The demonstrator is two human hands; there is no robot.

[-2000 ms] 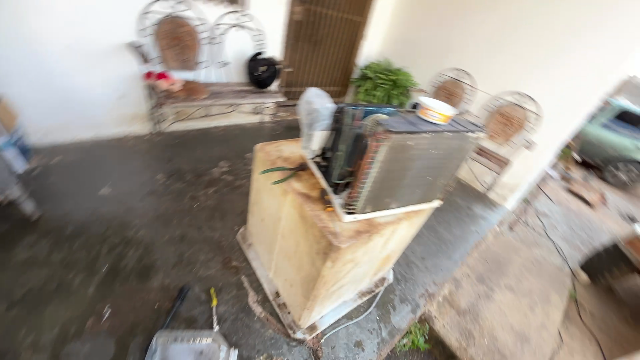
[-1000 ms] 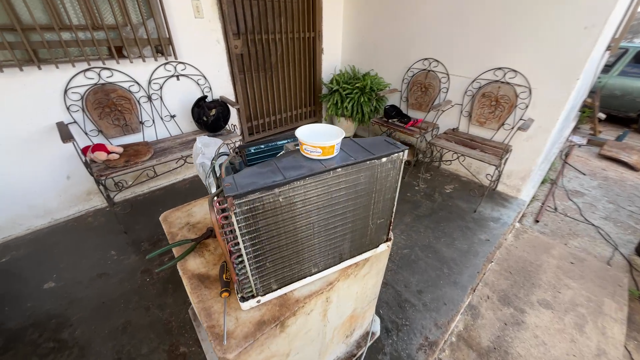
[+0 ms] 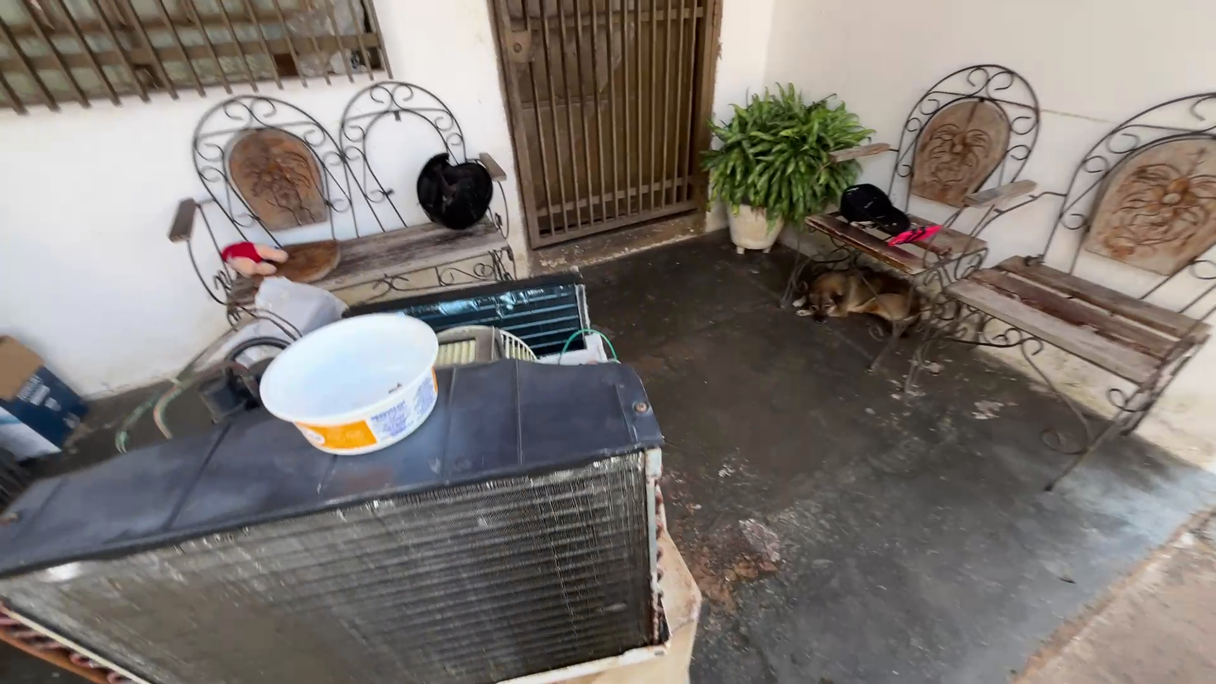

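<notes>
Neither of my hands is in view. An opened air conditioner unit, with its finned condenser coil (image 3: 380,570) facing me, fills the lower left. Its dark top cover (image 3: 541,408) carries a white plastic tub (image 3: 351,380) with an orange patch and printing. Behind the cover, part of a cream fan housing (image 3: 480,344) and a second, bluish finned coil (image 3: 503,315) show. A clear plastic bag (image 3: 296,304) is at the unit's far left, near a dark round part. The unit rests on a stained, cream-coloured stand (image 3: 680,608), mostly hidden below it.
A bench (image 3: 408,249) by the wall holds a black helmet-like object (image 3: 454,192) and a doll-like toy (image 3: 253,257). A potted plant (image 3: 784,157) stands near the barred door (image 3: 608,114). A dog (image 3: 860,293) lies under a chair (image 3: 893,242) bearing a black cap (image 3: 872,207). Another chair (image 3: 1073,309) is at right.
The view has come much closer to the unit and shifted around it. The pliers-like tool and the screwdriver on the stand, seen one second ago, are out of view.
</notes>
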